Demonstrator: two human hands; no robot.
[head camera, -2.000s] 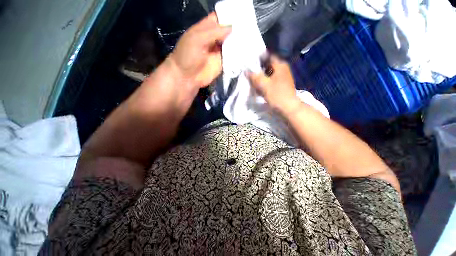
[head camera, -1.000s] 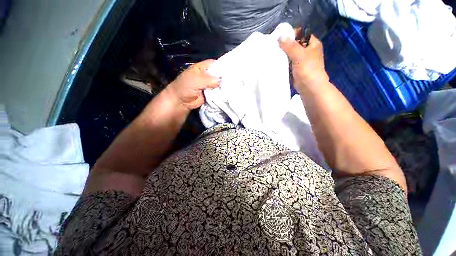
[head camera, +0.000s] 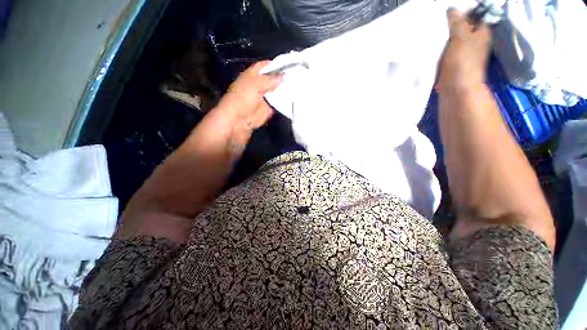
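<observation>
A bright white knit piece (head camera: 367, 77) is stretched wide between my two hands, with its lower part hanging onto my lap at the right. My left hand (head camera: 252, 97) grips its left edge with thumb and fingers. My right hand (head camera: 465, 48) is raised at the upper right, at the piece's far end, and its fingers are blurred. A small dark tool (head camera: 479, 13), perhaps snips, shows at the right fingertips. Part of it is hidden.
A layered pile of white pieces (head camera: 58, 200) lies at left, below the pale table (head camera: 51, 71) with its blue-green edge. A silver-grey sack (head camera: 322, 19) is at top centre. A blue crate (head camera: 524, 113) with white pieces (head camera: 547, 51) on it stands at upper right.
My right hand has moved up and right, pulling the white piece out wide. My left hand has stayed near the same place, still holding its edge. More of the crate is covered.
</observation>
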